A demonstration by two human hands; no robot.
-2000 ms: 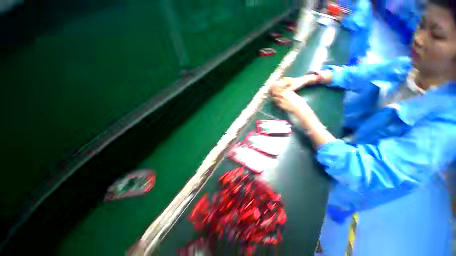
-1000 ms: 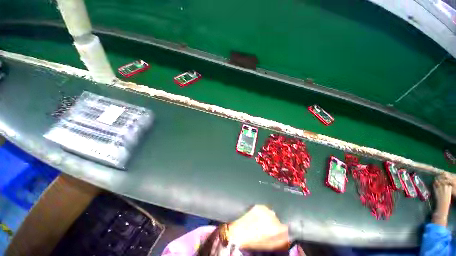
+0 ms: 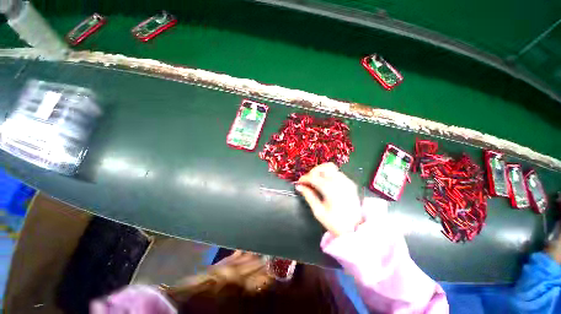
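Observation:
A heap of small red and black parts point(image 3: 310, 144) lies on the dark green bench. My right hand point(image 3: 332, 193), in a pink sleeve, is at its near edge, fingertips bunched; whether they pinch a part cannot be told. Thin silver lines, maybe tweezers point(image 3: 278, 192), lie left of the fingertips. My left hand point(image 3: 237, 271) is low and blurred below the bench edge, holding a phone unit point(image 3: 281, 268) with a red-and-pale look at its fingertips. A phone unit with green board point(image 3: 247, 125) lies left of the heap, another point(image 3: 392, 172) right of it.
A second red heap point(image 3: 458, 193) and several phone units point(image 3: 518, 186) lie at right, near a coworker's blue sleeve point(image 3: 541, 275). A pale peeling ridge point(image 3: 270, 90) separates the bench from the green belt, which carries handsets point(image 3: 382, 72). Clear plastic trays point(image 3: 49, 126) are at left.
The view has shifted right and closer down. My right hand now reaches the near heap over the bench; my left hand and the phone unit it holds have come into view.

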